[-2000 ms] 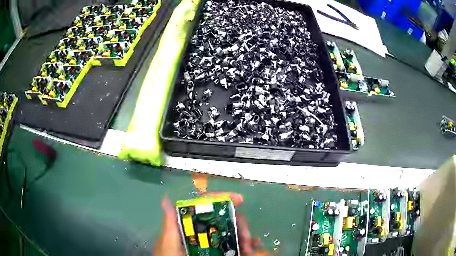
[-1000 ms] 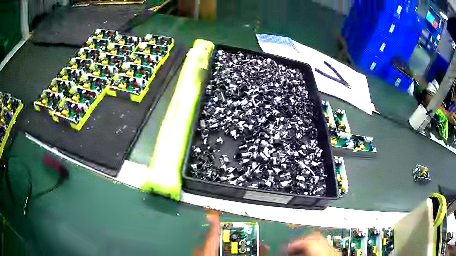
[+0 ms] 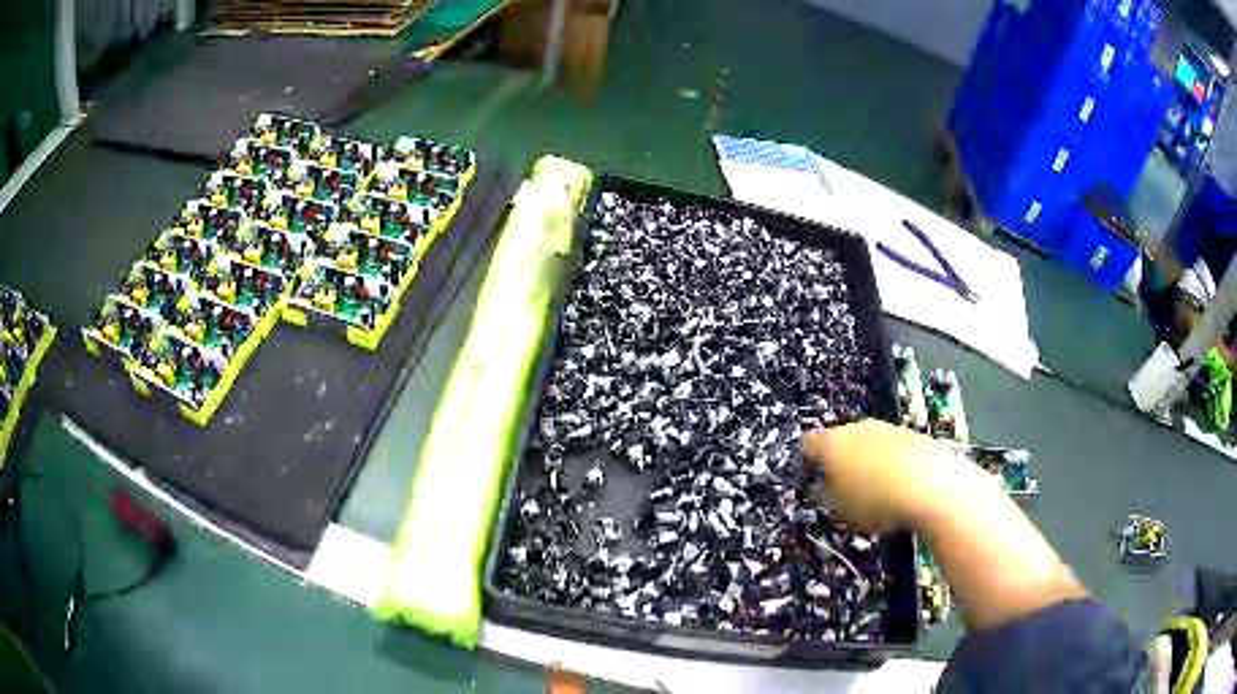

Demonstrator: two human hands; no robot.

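Observation:
A large black tray (image 3: 685, 639) holds a loose heap of small black-and-silver parts (image 3: 705, 353). My right hand (image 3: 875, 475) reaches over the tray's right side, its fingertips down at the parts. The fingertips are small and partly hidden, so I cannot tell if they hold a part. My left hand is almost wholly out of the picture; only what looks like a fingertip (image 3: 564, 682) shows at the bottom edge. The board seen before in my left hand is out of view.
Yellow-edged boards (image 3: 258, 258) stand in rows on a black mat (image 3: 292, 447) at left. A yellow-green bundle (image 3: 475, 420) lies along the tray. Blue-handled cutters (image 3: 929, 262) lie on white paper (image 3: 841, 203). More boards stand right of the tray. A person's arm shows far right.
My right hand has moved from the bottom right up into the tray. The view has shifted, and the held board and most of my left hand have dropped out below.

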